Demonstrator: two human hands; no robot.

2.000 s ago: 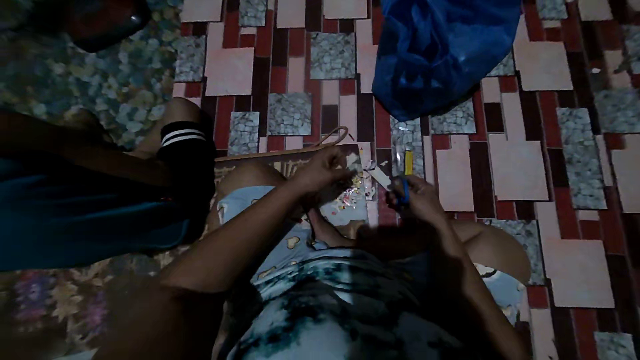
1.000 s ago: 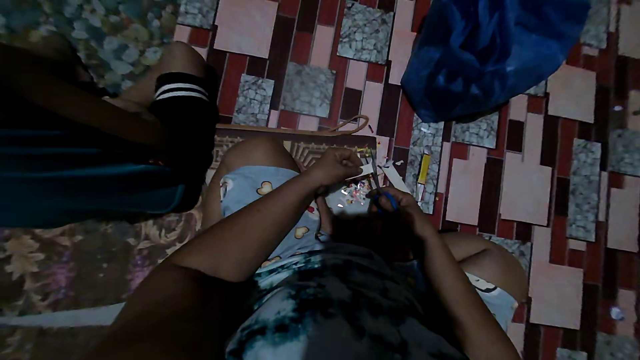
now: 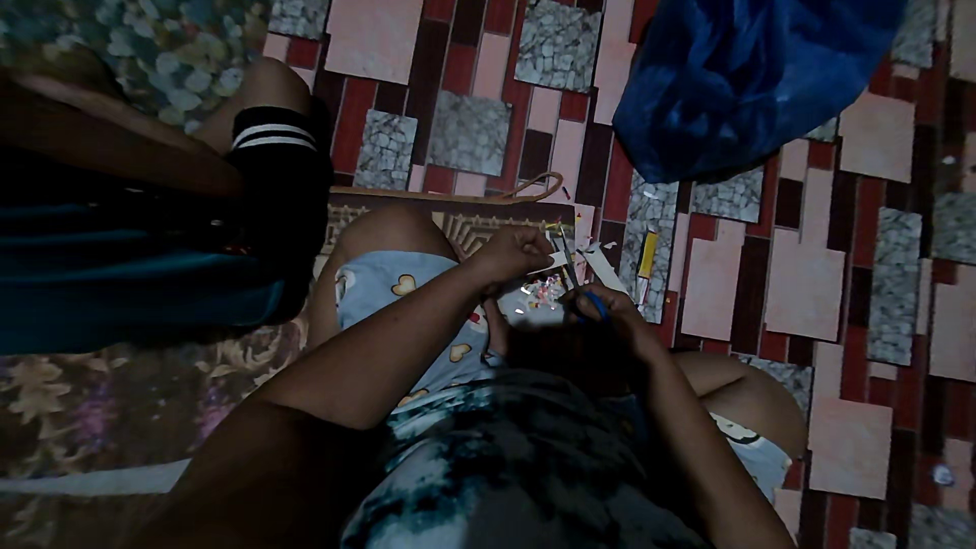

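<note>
My left hand pinches a small white strip, perhaps paper, between thumb and fingers. In my right hand is a pair of scissors with blue handles, its blades pointing away from me and reaching the strip. Many small colourful pieces lie on a pale surface below the hands. A longer white strip lies just beyond my right hand. To its right, on the patterned floor, is a yellow-and-clear object, which could be a utility knife; its kind is hard to tell in the dim light.
A blue plastic bag lies at the upper right. Another person sits close on the left, a knee and dark clothing with white stripes showing. A brown cord loop lies at the mat's edge. My bent legs flank the work.
The scissors have come to the white strip at my left hand; two seconds ago the hands were farther apart. The view has shifted somewhat.
</note>
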